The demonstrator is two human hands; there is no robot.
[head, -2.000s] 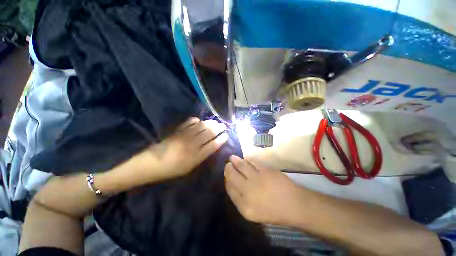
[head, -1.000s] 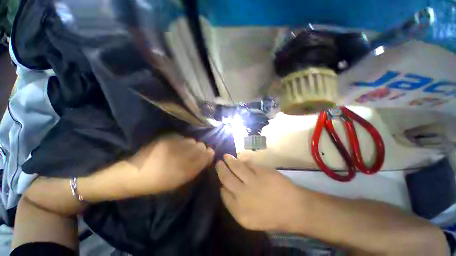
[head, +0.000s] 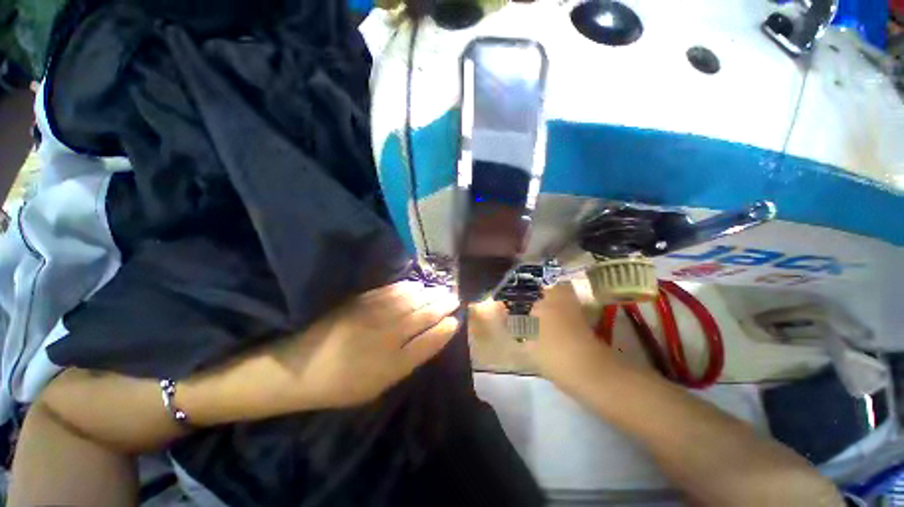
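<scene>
Black fabric (head: 228, 178) lies in large folds left of the sewing machine (head: 674, 149) and runs down under my left forearm. My left hand (head: 392, 342) holds the fabric down left of the needle, fingers together and pointing at the bright glare (head: 466, 305). Its fingertips are washed out by light. My right hand (head: 525, 337) reaches in from the right to the needle area. A small ridged knob (head: 522, 327) covers part of it, and its fingertips are lost in glare, so its grip cannot be told.
Red-handled scissors (head: 694, 337) lie on the machine bed, partly behind the beige dial (head: 624, 280) and my right wrist. A dark pad (head: 818, 411) is at the right. Light grey fabric (head: 59, 248) is heaped at the far left. A blue basket edge (head: 885, 487) shows bottom right.
The view has shifted, showing more of the machine's top. My right hand has moved from the fabric's near edge up beside the needle. My left hand is closer to the needle than one second ago.
</scene>
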